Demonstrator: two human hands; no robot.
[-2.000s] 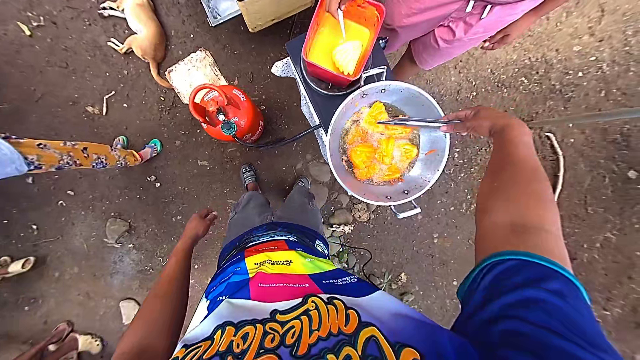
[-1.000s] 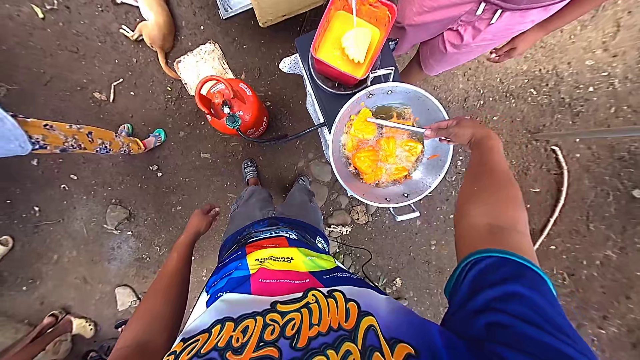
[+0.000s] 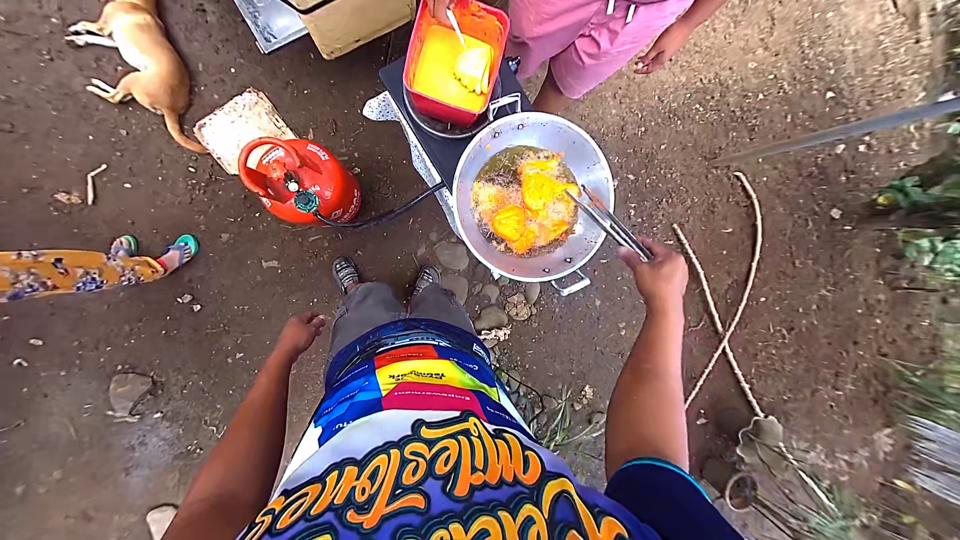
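Note:
My right hand [image 3: 657, 271] is closed around a pair of metal tongs [image 3: 611, 223], whose tips touch a yellow-orange battered piece [image 3: 541, 187]. Several such pieces fry in bubbling oil [image 3: 491, 169] inside a wide two-handled metal pan [image 3: 594, 161]. My left hand [image 3: 301, 330] hangs beside my leg with nothing in it, its fingers loosely curled. Behind the pan, a red plastic container [image 3: 501, 30] of yellow batter stands over the black stove [image 3: 395, 73]. A coated piece on a white-handled utensil [image 3: 474, 66] is in the batter, and another person's hand [image 3: 441, 7] is at the container's far edge.
A red gas cylinder [image 3: 330, 180] with a black hose [image 3: 390, 214] stands left of the stove. A dog [image 3: 150, 56] lies at upper left. One person in pink shorts [image 3: 589, 45] stands behind the pan; another's sandalled feet [image 3: 176, 251] are at left. Stones [image 3: 491, 318] lie below the pan.
My right hand has moved down beside the pan's right edge, and the tongs now point up and left. The other person's hand shows at the batter container, as it did two seconds ago.

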